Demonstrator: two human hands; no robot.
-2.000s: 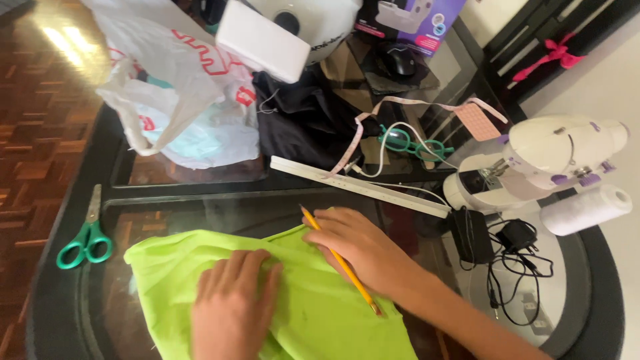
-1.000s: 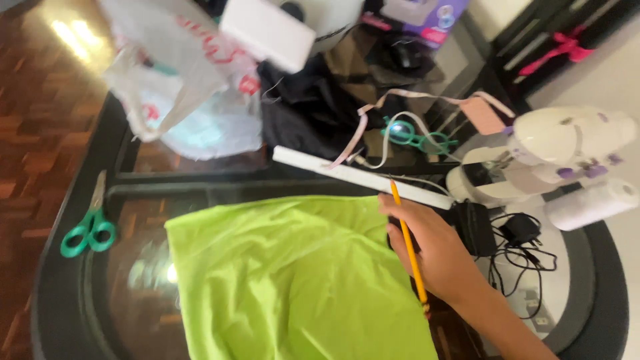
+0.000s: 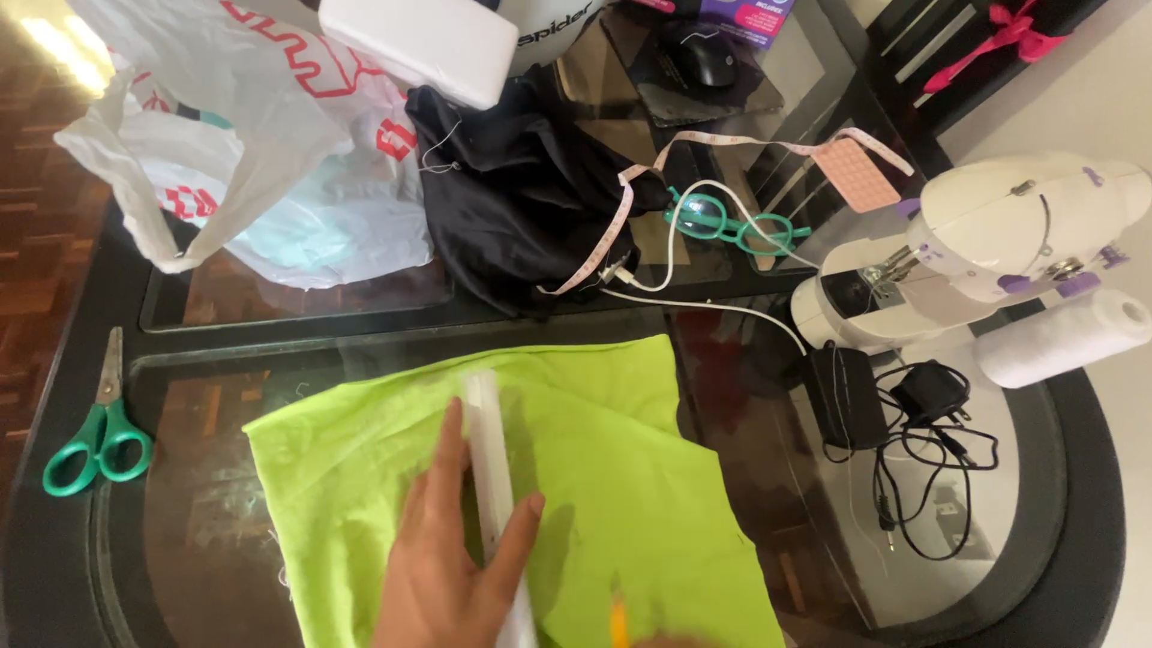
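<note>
Lime-green fabric (image 3: 621, 441) lies spread on the glass-topped table. Across it, running from near its top edge down to the bottom of the view, lies a white ruler-like strip (image 3: 490, 450). My left hand (image 3: 450, 549) rests at the strip, with the fingers on its left side and the thumb reaching over it. At the bottom edge, blurred and mostly cut off, my right hand (image 3: 670, 641) is beside a yellow pencil (image 3: 618, 621); its grip is hidden. Green-handled scissors (image 3: 101, 432) lie left of the fabric.
A white sewing machine (image 3: 981, 243), a thread cone (image 3: 1066, 337) and a black adapter with cables (image 3: 844, 396) sit at right. Behind the fabric are a plastic bag (image 3: 333, 207), black cloth (image 3: 522, 189), a measuring tape (image 3: 616, 225), green-framed glasses (image 3: 756, 236) and a computer mouse (image 3: 702, 56).
The white strip, earlier behind the fabric, now lies on it beside my left hand. My right hand and the pencil have moved down to the bottom edge. The fabric has shifted.
</note>
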